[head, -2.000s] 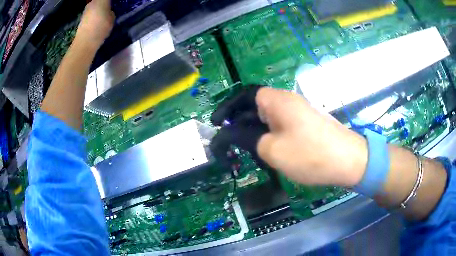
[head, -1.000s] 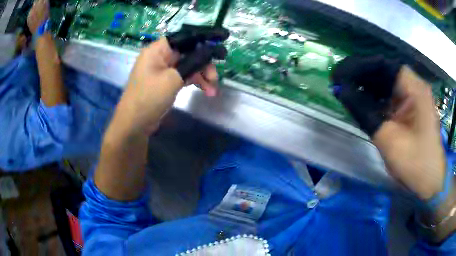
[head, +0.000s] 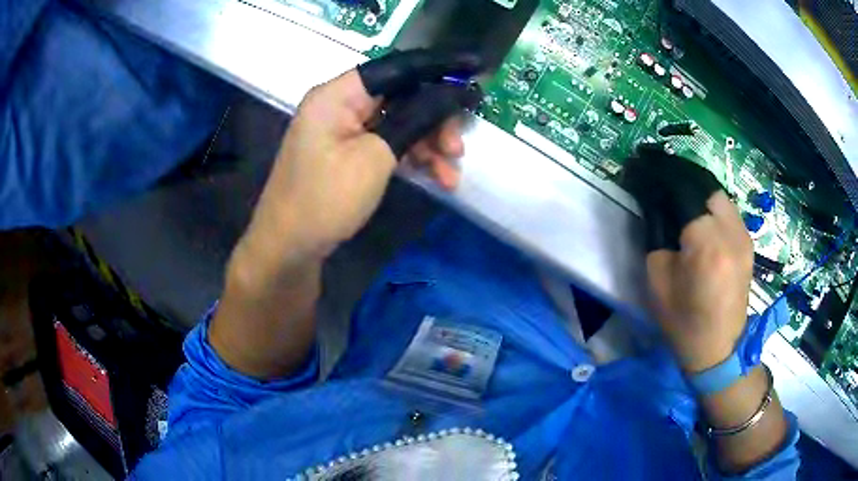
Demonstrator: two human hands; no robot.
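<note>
A green circuit board (head: 602,85) lies along the silver rail, with small red-and-white round parts, blue discs and black parts on it. My left hand (head: 329,160), with black finger covers, is over the rail left of this board. Its covered fingers are bent together, with a small purple-blue glint at the tips; I cannot tell if they hold a part. My right hand (head: 701,263), also with black finger covers, is at the board's front edge. Its fingertips point down at the board, and what is between them is hidden.
The silver rail (head: 555,197) runs diagonally across in front of me. Another board's corner (head: 376,23) shows at the top, past a dark gap. A person's blue sleeve (head: 85,122) is at the upper left. A black box with a red panel (head: 85,371) is at the lower left.
The view has swung down and to the right, away from the silver heatsinks. My left hand has come back from the far side to the rail. My right hand is now lower, at the board's front edge.
</note>
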